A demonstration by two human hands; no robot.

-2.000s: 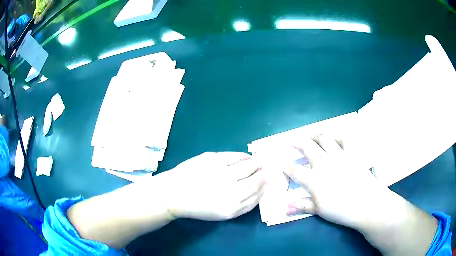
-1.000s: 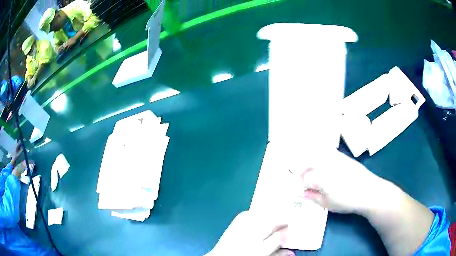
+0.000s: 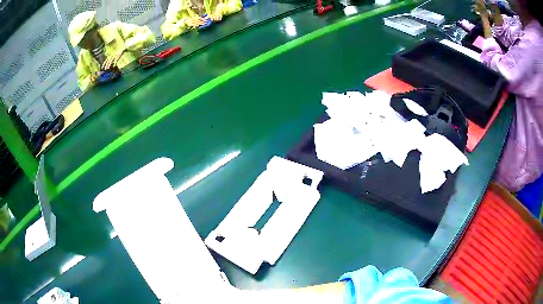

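An open white box [image 3: 169, 237] lies at the lower left, its long lid ending in a wide rounded flap; its lower part is cut off by the bottom edge. A white folded insert [image 3: 292, 217] with a central slot and small square cut-outs lies right of it, untouched. My right hand [image 3: 253, 295] is at the bottom edge beside the box, washed out and mostly cut off; its fingers and any grip are hidden. My left hand is out of the picture.
A heap of white papers [image 3: 357, 133] and a black looped item [image 3: 443, 116] lie on a black foam tray [image 3: 411, 199]. Beyond are a deep black bin [image 3: 446, 68] and red mat [image 3: 384, 81]. Another open box [image 3: 41, 237] stands far left. People work across the belt and at right.
The view has swung right, bringing in the heap, bin and red slotted parts. My left hand has left the picture, and my right hand has dropped mostly out at the bottom.
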